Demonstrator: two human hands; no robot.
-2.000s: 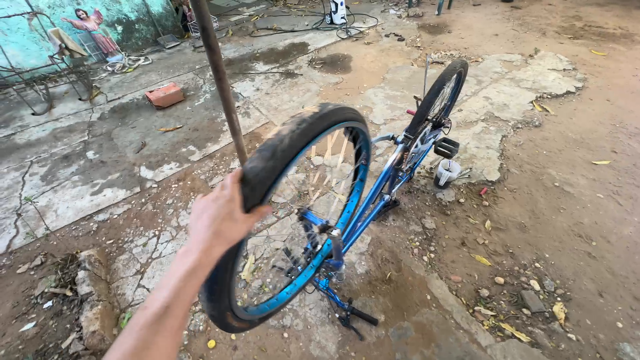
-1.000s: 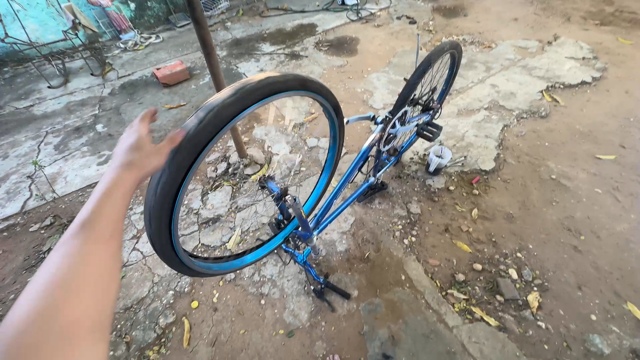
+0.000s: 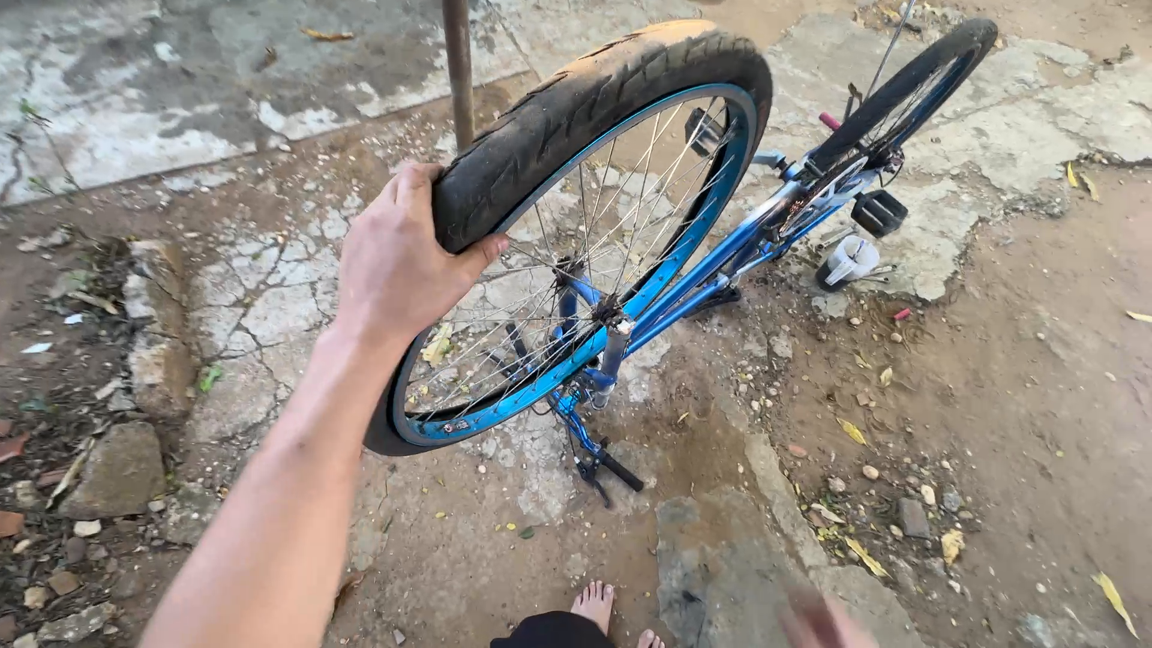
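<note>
A blue bicycle stands upside down, its blue frame running toward the back right. My left hand grips the black tyre of the front wheel, thumb on the inner side by the blue rim. The wheel's axle sits in the fork. Below it, a handlebar grip and brake lever are near the ground. The rear wheel and a black pedal are farther off. My right hand is blurred at the bottom edge, touching nothing that I can see; its fingers are unclear.
A rusty metal pole rises just behind the front wheel. A plastic cup with dark contents stands near the pedal. Broken concrete, stones and fallen leaves lie around. My bare foot is at the bottom.
My left hand was off the tyre with fingers spread a second ago and is now closed around it. My right hand has come into view at the bottom. The view has tilted down and closer.
</note>
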